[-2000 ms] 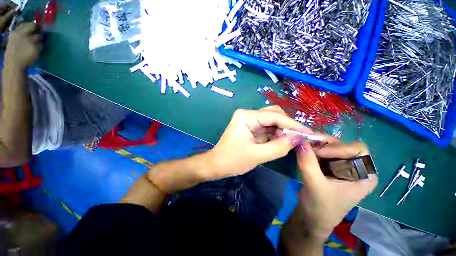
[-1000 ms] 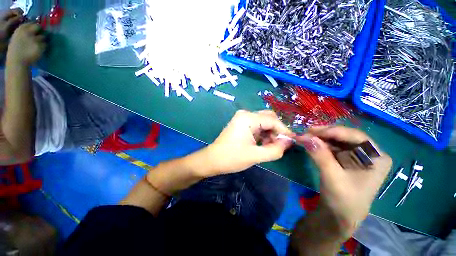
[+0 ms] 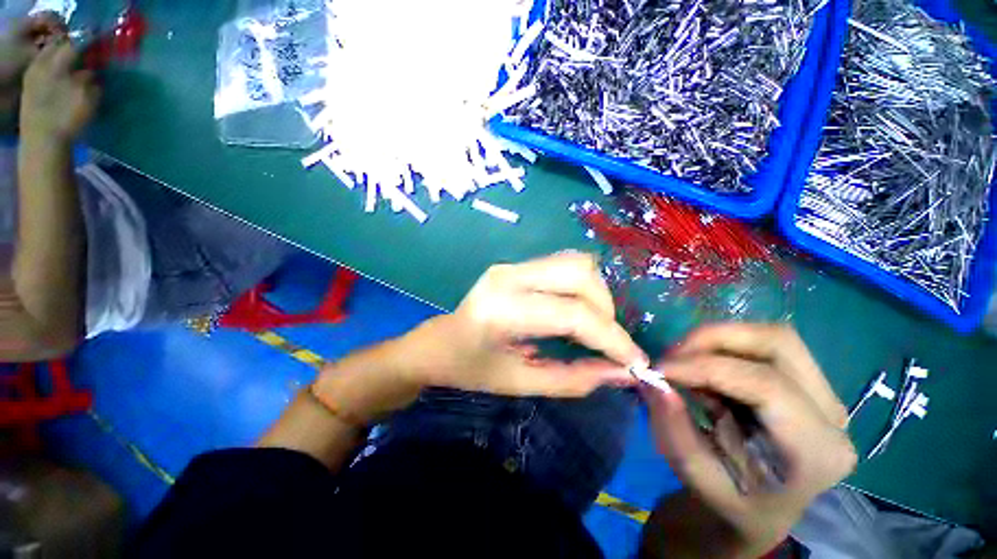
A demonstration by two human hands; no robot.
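Note:
My left hand (image 3: pixel 536 328) is near the middle, its fingertips pinching a small white piece (image 3: pixel 649 377). My right hand (image 3: pixel 765 415) is just right of it, thumb and fingers at the other end of the same piece, so the fingertips nearly meet. A dark metal tool (image 3: pixel 752 450) lies in the curled fingers and palm of my right hand; it is blurred and partly hidden. Fine red pins (image 3: pixel 700 240) lie in a loose heap with small pale bits beyond my hands. Both hands are above the bench's near edge.
A glowing pile of white sleeves (image 3: pixel 421 87) lies left of a blue bin of short metal tubes (image 3: pixel 667 87) and a bin of long rods (image 3: pixel 896 153). A clear bag (image 3: pixel 268 76) is farther left. Joined pieces (image 3: pixel 903 406) lie right. Another person's arm (image 3: pixel 49 197) is at left.
Both hands have moved down towards the wearer and the near edge. The white piece now shows between both sets of fingertips. The tool has tilted downward in my right hand.

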